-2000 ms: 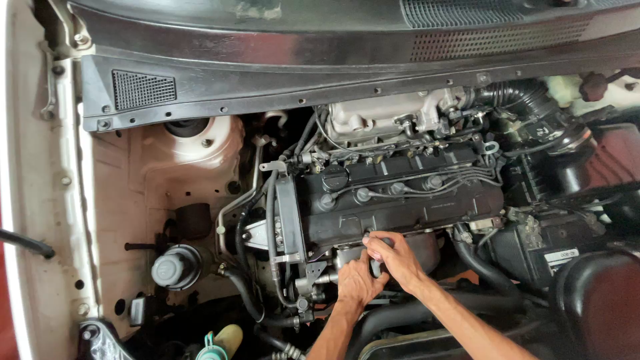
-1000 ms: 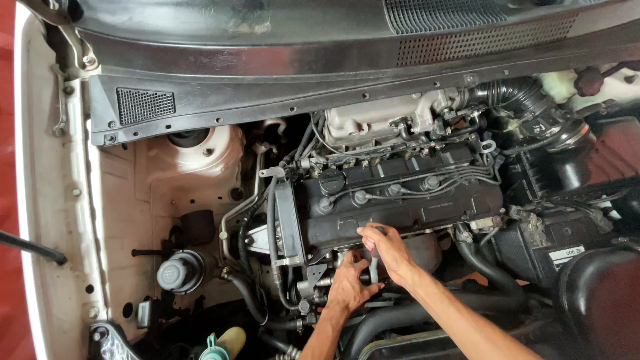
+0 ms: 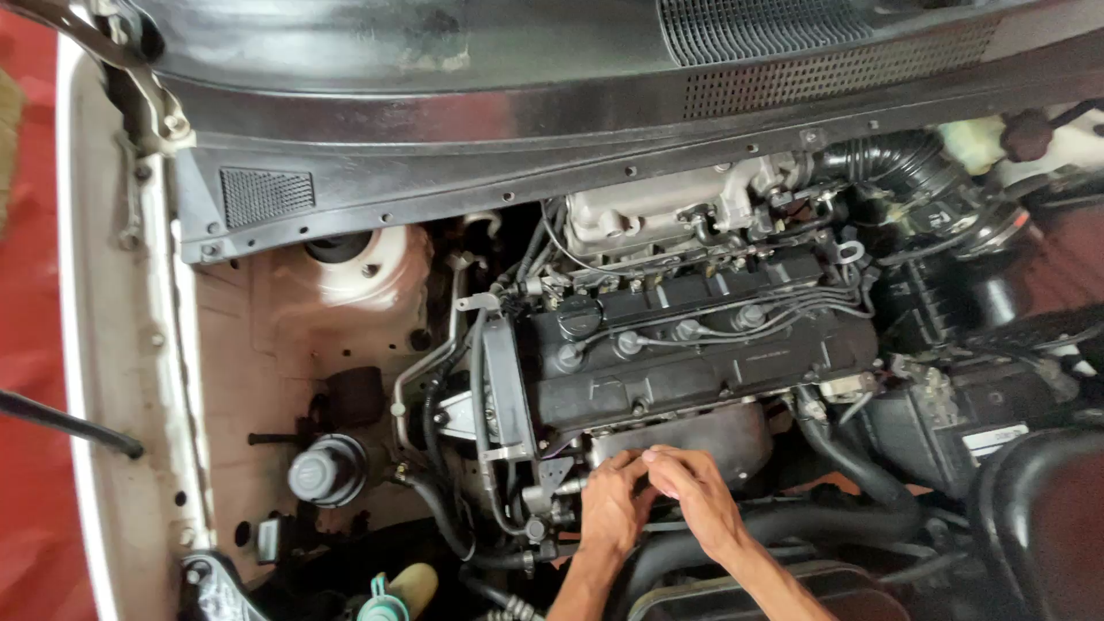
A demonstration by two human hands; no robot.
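My left hand [image 3: 614, 504] and my right hand [image 3: 690, 493] meet at the front edge of the engine, over the lower left part of the exhaust manifold heat shield [image 3: 733, 435]. Their fingertips are together and bent inward. Whatever lies between the fingers is hidden, so I cannot tell what either hand holds. Just behind them is the black valve cover [image 3: 604, 392] with spark plug leads [image 3: 776, 304] and an oil filler cap [image 3: 580, 317]. A metal bracket [image 3: 555, 473] lies to the left of my left hand.
A black radiator hose [image 3: 776, 524] passes beside my right wrist. A capped reservoir [image 3: 326, 470] stands at the left, with a teal cap [image 3: 382, 608] at the bottom. The cowl panel [image 3: 483, 185] crosses behind the engine; the air intake hose [image 3: 906, 164] is at upper right.
One second ago my right hand was raised over a slim grey tool-like thing; now it is closer to my left hand, and that thing is not visible.
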